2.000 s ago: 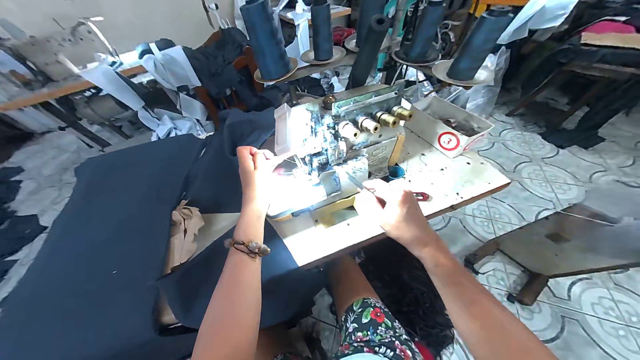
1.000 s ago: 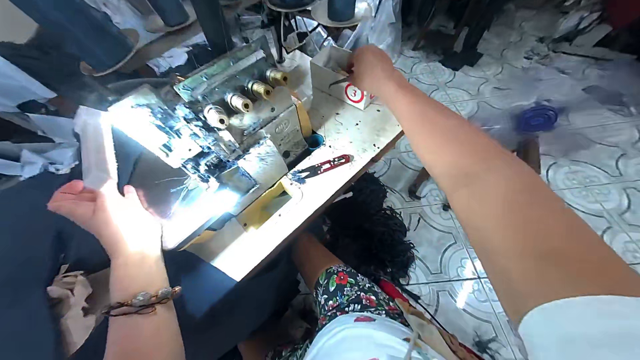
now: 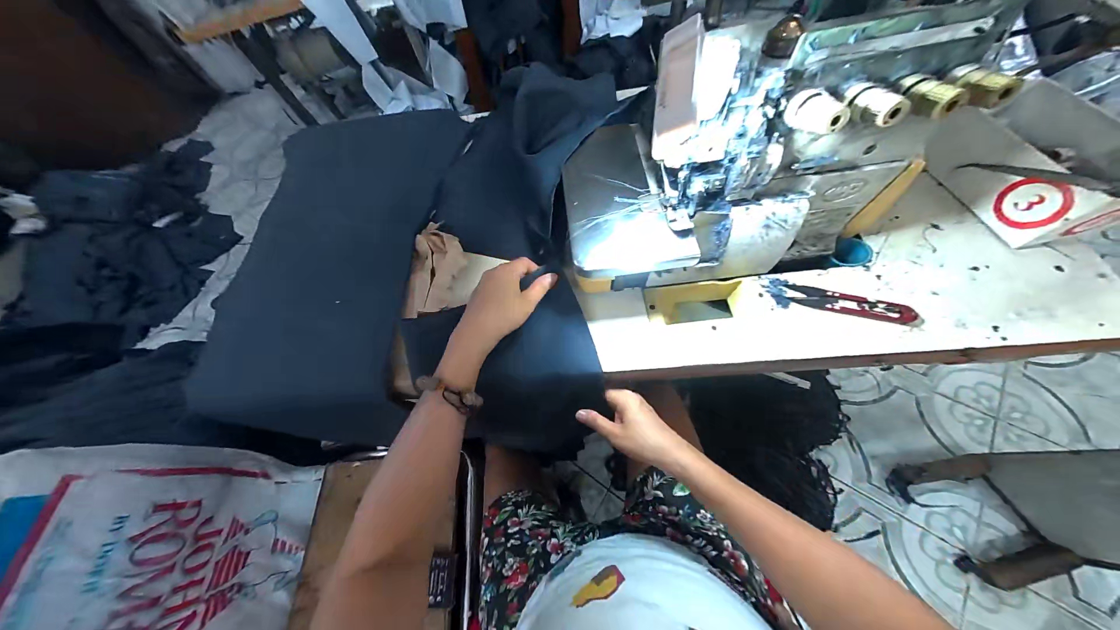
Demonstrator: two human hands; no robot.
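My left hand (image 3: pixel 503 302) pinches a fold of dark navy fabric (image 3: pixel 542 367) that drapes over the table's front edge, left of the overlock sewing machine (image 3: pixel 735 149). My right hand (image 3: pixel 637 429) is beside the fabric's lower right edge, below the tabletop, fingers apart and seemingly holding nothing. Loose threads lie over the lit metal plate (image 3: pixel 630 236) of the machine. Red-handled thread snips (image 3: pixel 862 306) rest on the white tabletop (image 3: pixel 962 289). A long pair of tweezers or similar metal tool (image 3: pixel 1041 175) lies across the cardboard box (image 3: pixel 1032 206) at the right.
More dark fabric (image 3: pixel 306 280) covers the left side, next to a crumpled brown piece (image 3: pixel 442 271). A printed white sack (image 3: pixel 157 534) lies at the lower left. Dark scraps (image 3: pixel 761 437) are heaped beneath the table, and a stool or pedal-like stand (image 3: pixel 1050 499) is on the tiled floor.
My right hand has left the box and come back to the fabric near my lap. My left hand has moved from beside the machine head down to the fabric. The view has swung left.
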